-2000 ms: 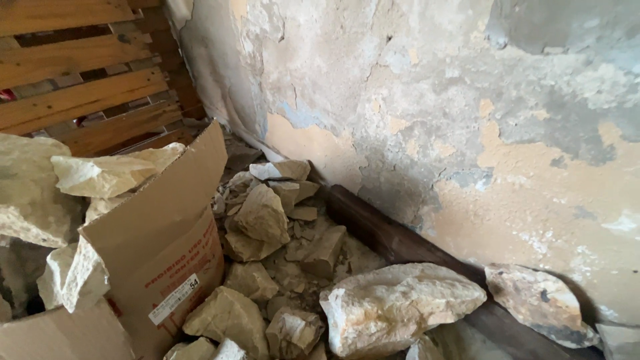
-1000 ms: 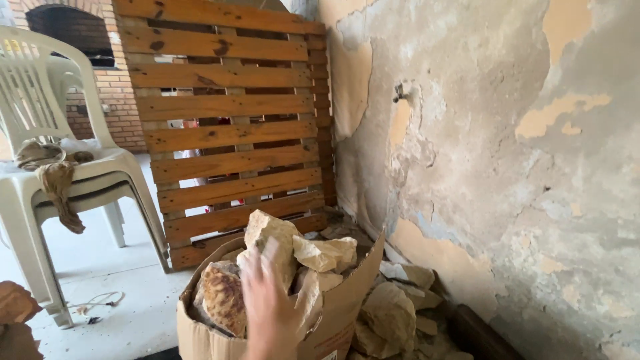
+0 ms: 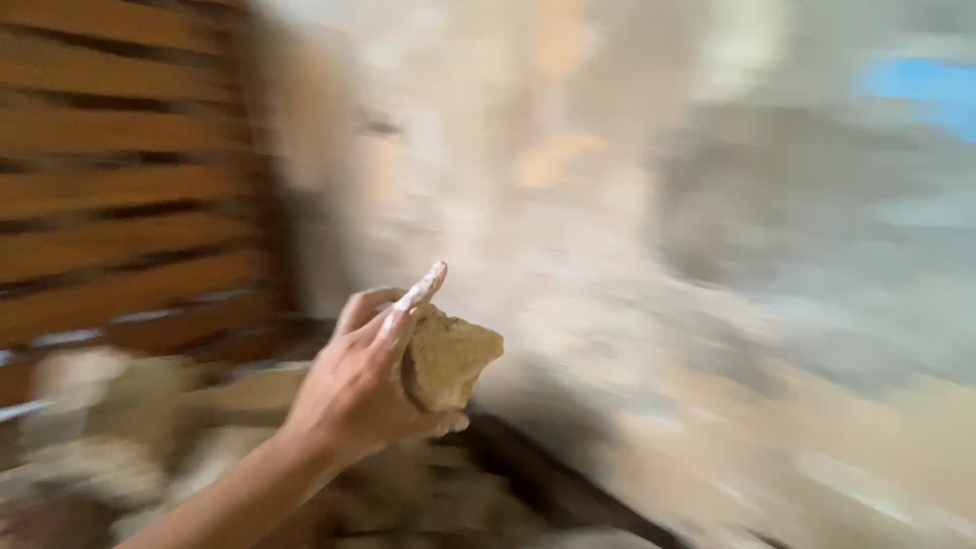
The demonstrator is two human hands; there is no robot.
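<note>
My left hand (image 3: 358,374) reaches up from the lower left, its fingers and thumb around a yellowish, rough-edged stone (image 3: 454,358). Pale dust or plaster coats the raised index finger. The stone is held up off the pile, in front of the wall. Lower left, blurred pale stones (image 3: 99,427) lie heaped. My right hand is outside the view.
A slatted wooden pallet (image 3: 114,175) stands upright at the left. The wall with peeling paint (image 3: 579,229) fills the right side. A dark beam or pipe (image 3: 557,480) lies along its foot. Motion blur hides detail.
One second ago my left hand was over the stones in the cardboard box; now it holds a stone, raised. The view has swung right since then.
</note>
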